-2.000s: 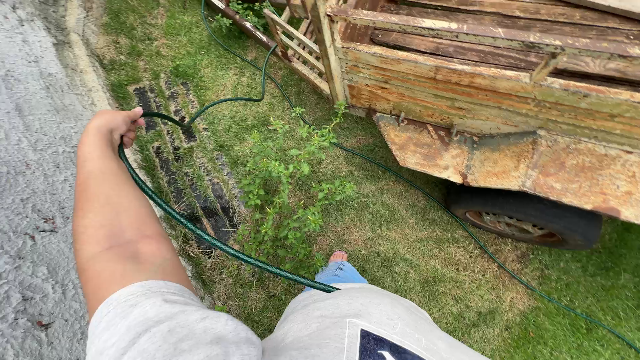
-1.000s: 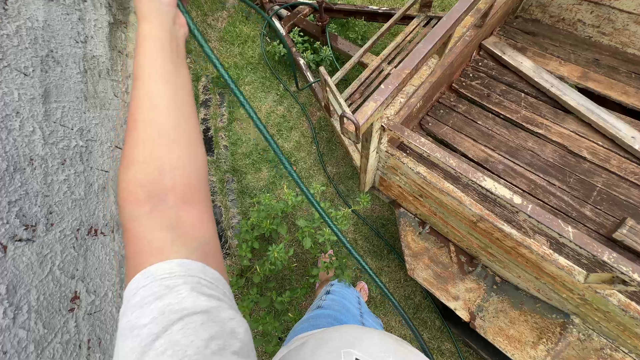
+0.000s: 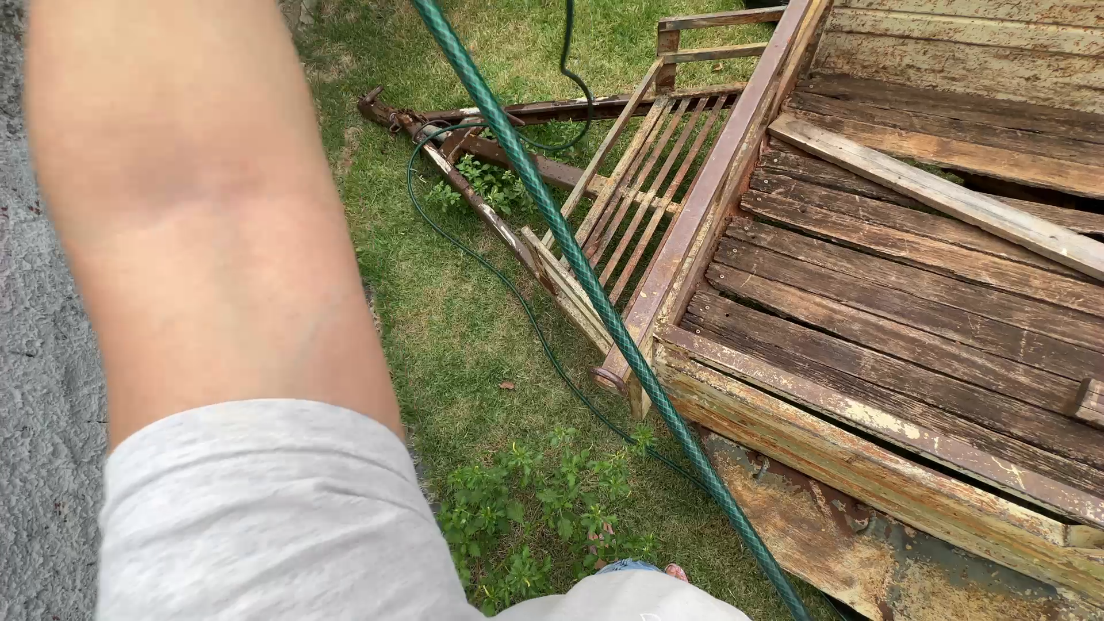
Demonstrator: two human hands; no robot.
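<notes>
A green garden hose (image 3: pixel 565 237) with a pale criss-cross pattern runs diagonally from the top edge, right of my raised left arm, down to the bottom edge beside my body. My left arm fills the left side of the view, but the hand is beyond the top edge, so its hold on the hose is hidden. My right hand is not in view. More of the hose lies in a thin line on the grass and curls over the trailer's rusty drawbar (image 3: pixel 483 207).
A rusty trailer with a worn plank bed (image 3: pixel 897 250) and a loose board (image 3: pixel 931 194) stands at the right. Its slatted front rack (image 3: pixel 647 203) juts over the grass (image 3: pixel 448 319). A leafy bush (image 3: pixel 535 509) grows near my feet. A rough grey wall or paved surface (image 3: pixel 47 414) borders the left.
Two seconds ago my left hand was visible gripping the hose; the arm has since risen and the hand has left the top of the view. The view has shifted toward the trailer's front.
</notes>
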